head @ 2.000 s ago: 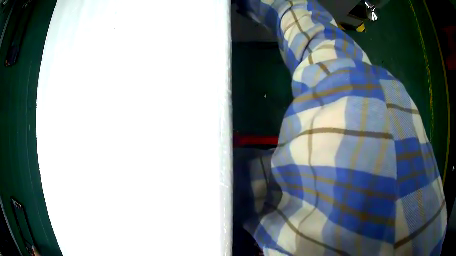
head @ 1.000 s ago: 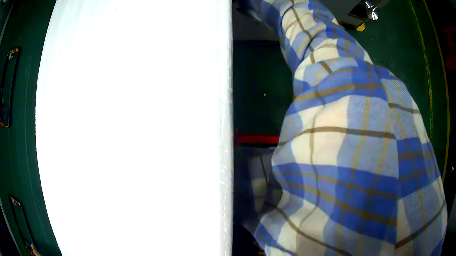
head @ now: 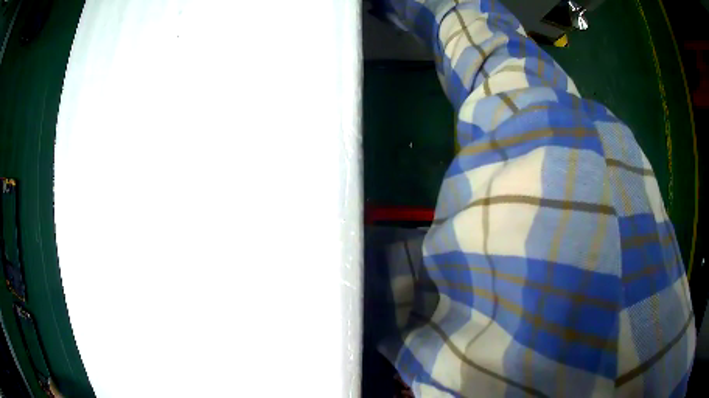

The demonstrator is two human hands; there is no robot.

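Neither of my hands shows; a plaid sleeve runs up to the top edge. Nearest in front of me is a wide white foam sheet. Beyond it, at the far left, is the dark green belt. A black phone middle frame lies on the belt at the left rim. Another black frame is below it, close to its lower end. A small fingertip touches that frame's lower end at the picture's bottom left; I cannot tell whose it is.
My plaid-clothed body fills the right. A red bar shows between the foam edge and my clothing. Green floor with yellow lines lies at the right, and a shiny silver item at the top right. A dim dark object shows top left.
The upper frame on the belt has moved down the picture, close to the lower frame. A dim dark object has appeared at top left. The lower frame and the fingertip have barely moved.
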